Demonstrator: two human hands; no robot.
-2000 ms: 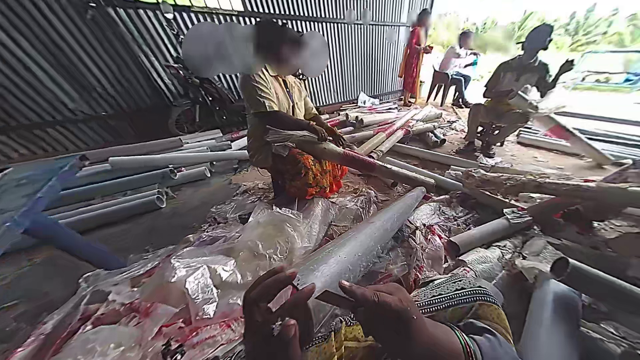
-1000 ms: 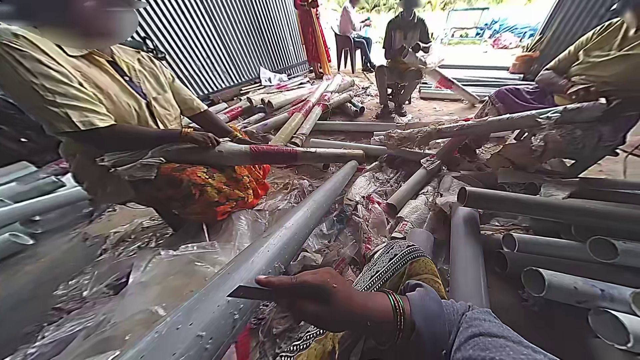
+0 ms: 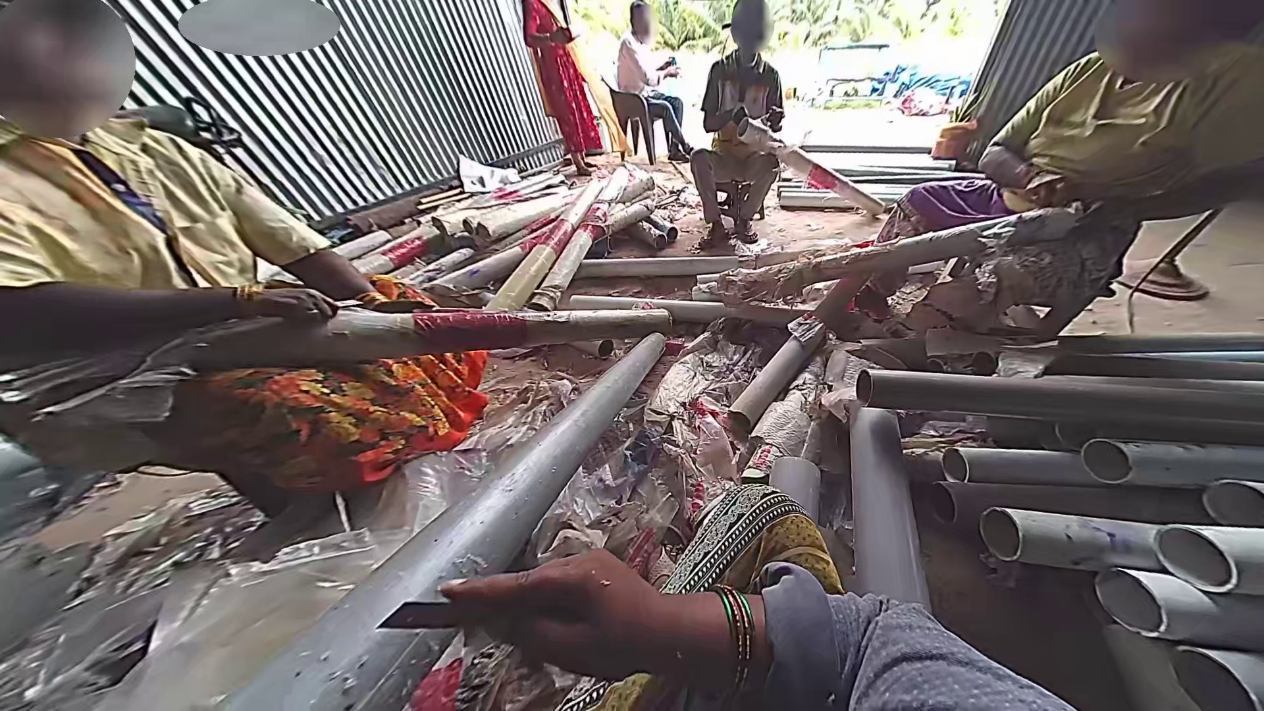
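A long grey plastic pipe (image 3: 494, 504) slants from the bottom left of the head view up to the middle, with small flecks on its surface. My right hand (image 3: 592, 612), with green and red bangles at the wrist and a grey sleeve, is shut on a flat dark blade (image 3: 420, 615). The blade's tip lies over the pipe, though whether it touches is hard to tell. Patterned yellow cloth (image 3: 765, 533) shows beyond the wrist. My left hand is out of view.
Torn plastic wrapping (image 3: 622, 474) covers the floor around the pipe. Stacked grey pipes (image 3: 1066, 538) lie at the right. At the left a person holds a wrapped pipe (image 3: 553, 328) across the far end. Another person sits at the right, with more people at the back.
Two seconds ago both hands were at the pipe's near end; now only the right one shows, beside the pipe with the blade. The view has swung to the right.
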